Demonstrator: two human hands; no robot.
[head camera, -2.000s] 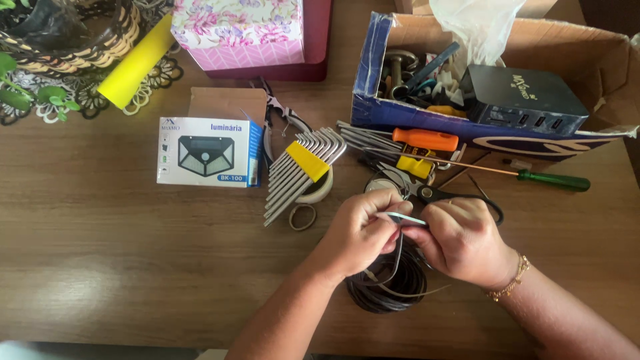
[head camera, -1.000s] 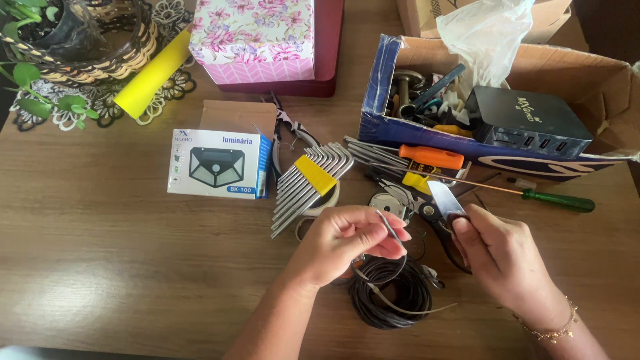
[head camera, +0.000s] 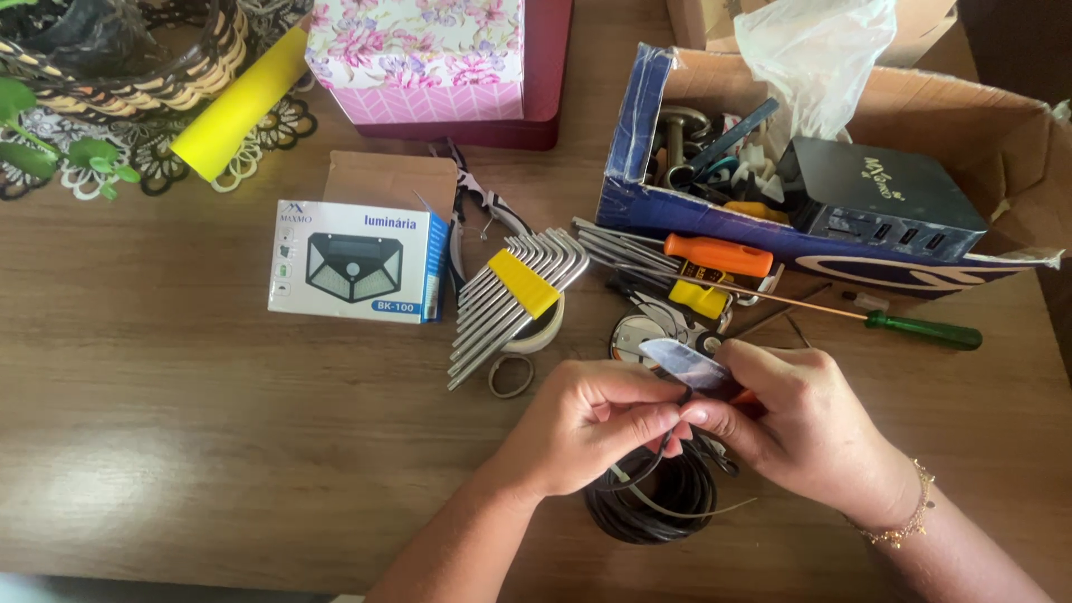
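My left hand (head camera: 599, 427) pinches the end part of a black cable (head camera: 662, 444) between thumb and fingers. In my right hand (head camera: 791, 419) is a knife, its blade (head camera: 687, 363) pointing up and left just above the cable; an orange part shows under my fingers. My right thumb meets the cable beside my left thumb. Below both hands lies a coil of black cable (head camera: 653, 523) with a pale cable tie (head camera: 670, 508) around it. Just beyond the blade are a round tape measure or reel (head camera: 638, 337), its kind unclear, and a black-handled tool, partly hidden.
Hex keys in a yellow holder (head camera: 523, 283), a tape roll (head camera: 544, 331), a metal ring (head camera: 511, 376), pliers (head camera: 494, 209) and a lamp box (head camera: 352, 261) lie left. Behind are screwdrivers with orange (head camera: 718, 255) and green (head camera: 925, 330) handles, and a cardboard box (head camera: 620, 184) of tools. A floral box (head camera: 419, 75) stands beyond.
A second ago my hands were apart, the knife to the right of the cable. They have come together, with the blade now by the cable.
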